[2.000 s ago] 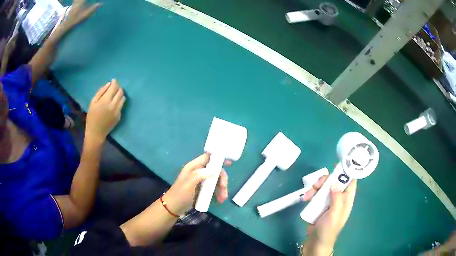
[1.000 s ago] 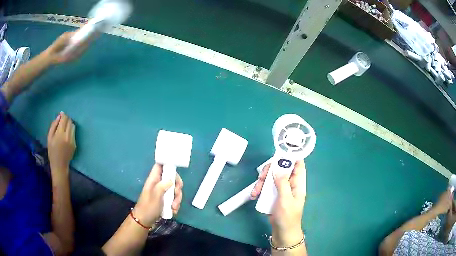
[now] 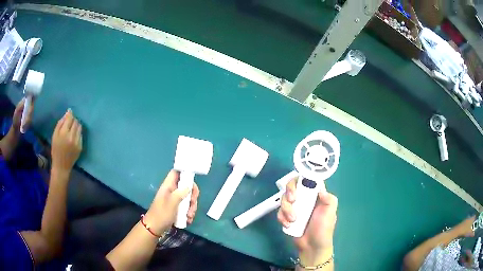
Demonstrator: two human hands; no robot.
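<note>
My left hand grips the handle of a white handheld fan, head up and seen from its side. My right hand grips a second white fan. Its round grille with spokes and hub faces me, and a dark oval panel shows below the head. Between my hands, a white fan lies on the green worktop. Another fan lies beside it, its head partly hidden behind my right hand and the fan in it.
A pale rail with an upright post edges the worktop. Beyond it, the belt carries fans. A person in blue at left holds a fan; another fan lies behind. A person's arm reaches in at lower right.
The view has swung right. The oval panel on my right-hand fan has lost its lit marks. The left neighbour's fan has come down from the rail. Belt fans have shifted, and another shows at right.
</note>
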